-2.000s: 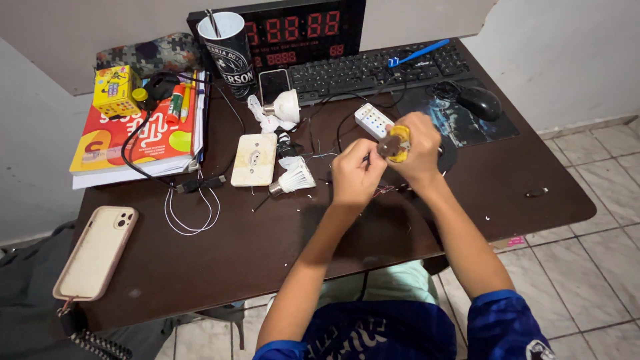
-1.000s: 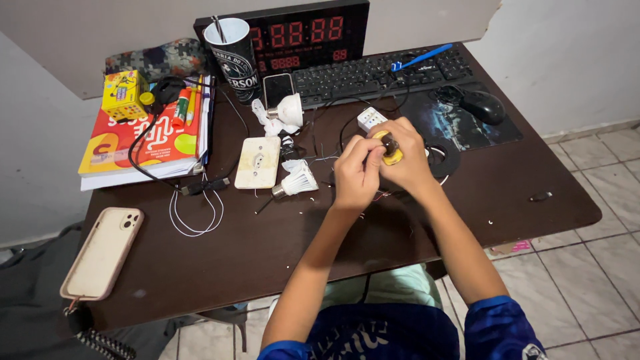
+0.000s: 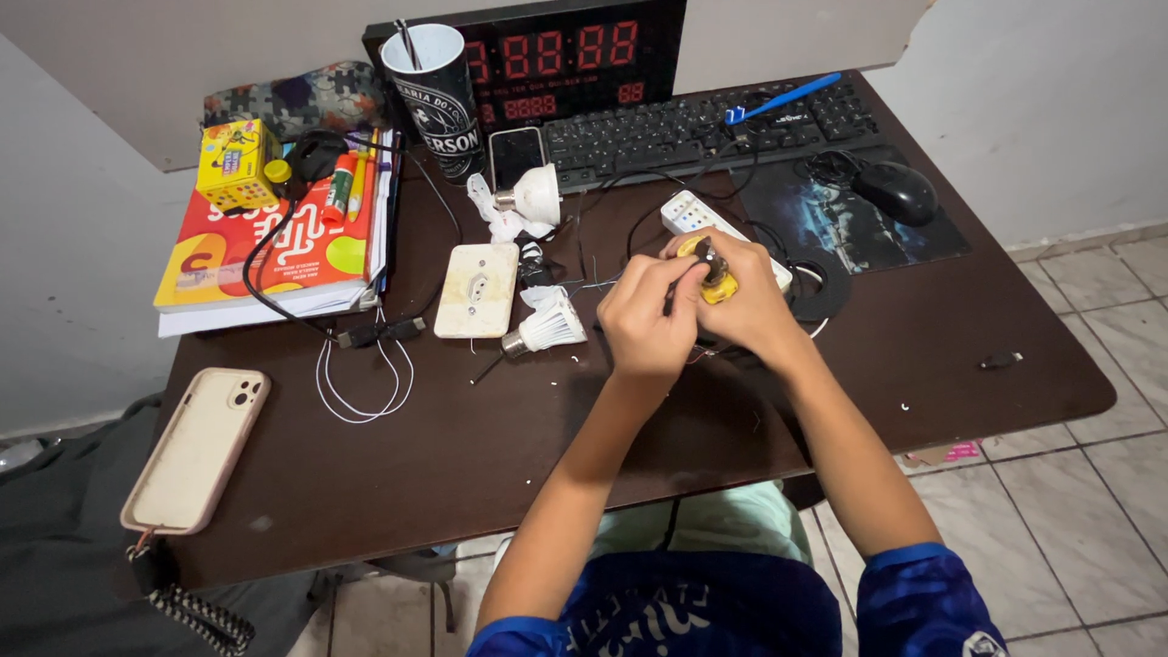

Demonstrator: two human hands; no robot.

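Note:
My right hand (image 3: pixel 753 290) is closed around a small yellow and black object (image 3: pixel 716 274), whose exact kind I cannot tell. Against it, my left hand (image 3: pixel 652 315) pinches a small dark piece with thumb and forefinger. Both hands meet above the dark table, just in front of a white power strip (image 3: pixel 698 215). To their left lie a white LED bulb (image 3: pixel 550 324), a worn outlet plate (image 3: pixel 477 290) and a second white bulb (image 3: pixel 537 195). A roll of black tape (image 3: pixel 819 290) rests right of my right hand.
A keyboard (image 3: pixel 639 146) with a blue toothbrush-like tool (image 3: pixel 785 98), a mouse (image 3: pixel 894 193), a digital clock (image 3: pixel 584 50) and a tall cup (image 3: pixel 438 109) line the back. Books (image 3: pixel 274 246) and a cased phone (image 3: pixel 196 452) are at left. Loose cables and white scraps lie about.
The hands stay together around the yellow and black object. My right hand has turned and lowered over it since the first frame.

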